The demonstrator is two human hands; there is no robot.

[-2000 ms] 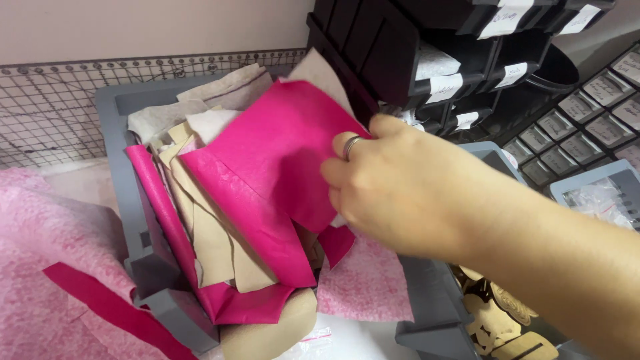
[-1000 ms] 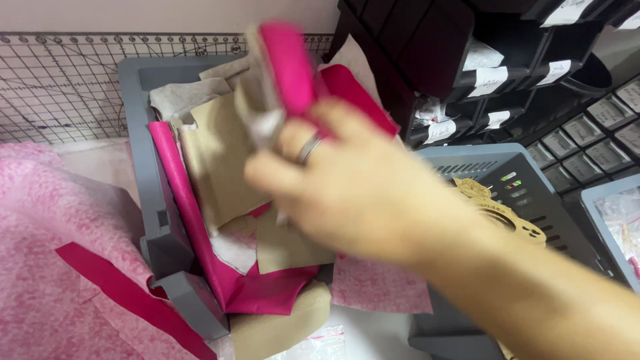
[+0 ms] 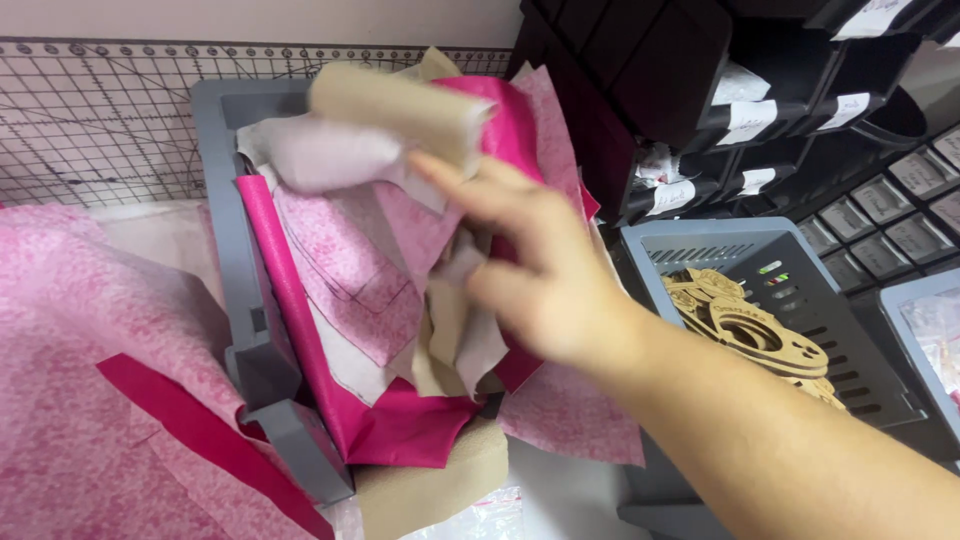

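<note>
My right hand (image 3: 547, 262) comes in from the lower right over a grey plastic bin (image 3: 225, 225) heaped with scraps of sheet material. Its fingers are blurred among the scraps and touch a curled beige piece (image 3: 397, 105) and a pale piece (image 3: 337, 154); how firmly they hold these is unclear. Below the fingers lies a mottled pink scrap (image 3: 352, 270) with drawn curved lines. A glossy magenta piece (image 3: 405, 427) runs down the bin's left side and across its front. Another magenta piece (image 3: 514, 127) stands behind the hand. My left hand is out of view.
Mottled pink sheet material (image 3: 67, 315) with a dark pink strip (image 3: 202, 442) lies at the left. A gridded ruler (image 3: 97, 120) is behind the bin. At the right are black labelled bins (image 3: 750, 120) and a grey basket (image 3: 810, 262) holding cut wooden shapes (image 3: 757, 330).
The magenta piece that was under my right hand now stands at the bin's back right. Pink mottled scraps with drawn lines have come into view in the bin, and a beige piece is curled up.
</note>
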